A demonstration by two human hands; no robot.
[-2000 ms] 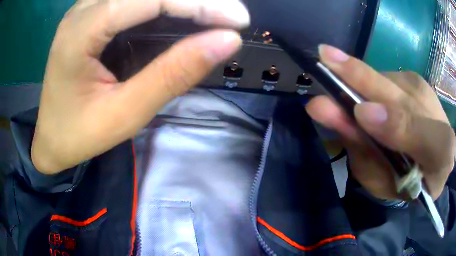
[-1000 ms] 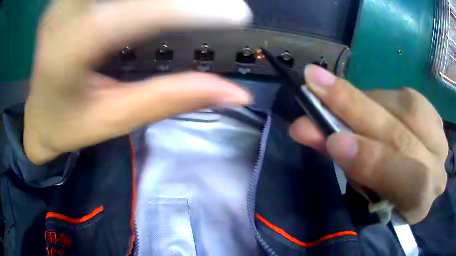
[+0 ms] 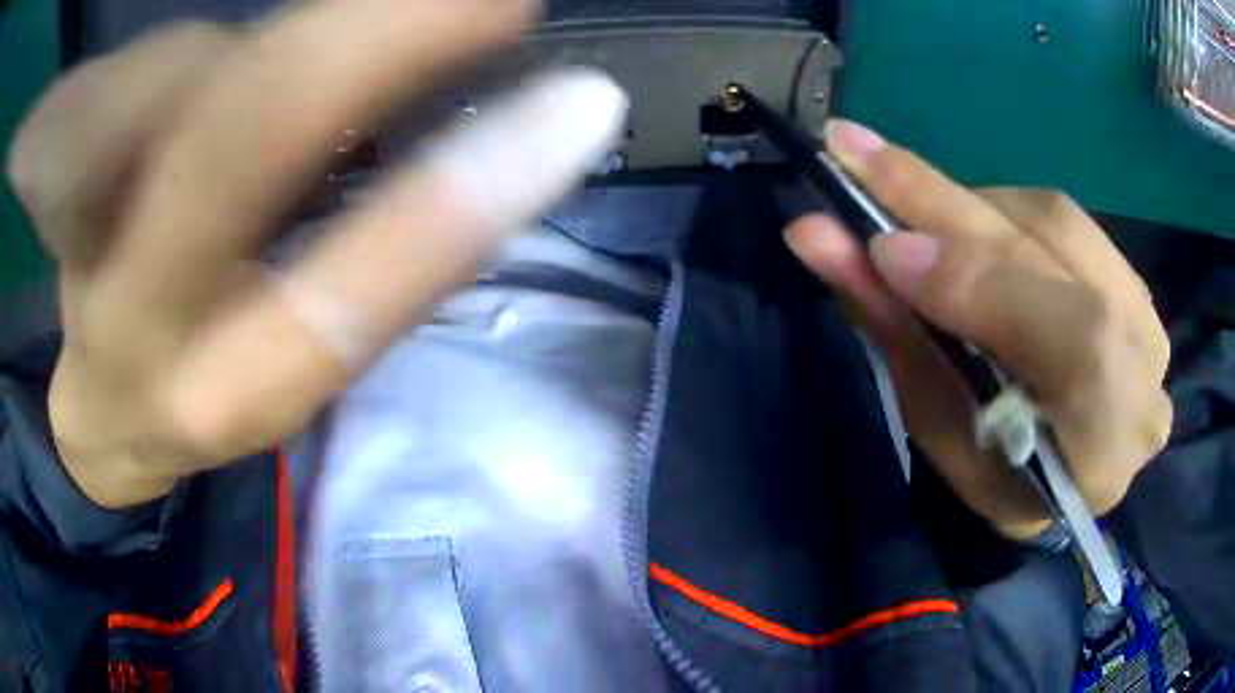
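Observation:
My right hand (image 3: pixel 1002 311) holds dark-tipped tweezers (image 3: pixel 935 325) with a whitish band and silver rear end. Their tips are at a tiny copper coil (image 3: pixel 733 96) at the rightmost visible seat of the grey fixture bar (image 3: pixel 664 81). Whether the tips still grip the coil cannot be told. My left hand (image 3: pixel 257 271) is blurred, above the left part of the bar, with a white finger cot (image 3: pixel 542 142) on one finger. It appears to hold nothing, its fingers apart. It hides most of the bar's left seats.
The black tray's rim (image 3: pixel 829 48) is behind and beside the bar. The green bench surface (image 3: pixel 975 95) lies to the right, with clear stacked trays (image 3: pixel 1199 61) at the upper right edge. The dark, orange-trimmed jacket (image 3: pixel 799 542) is close below the bar.
The bar has shifted left. The tweezer tips and copper coil have gone from between seats to the rightmost visible seat. My left hand has turned, bringing its finger cot lower over the bar.

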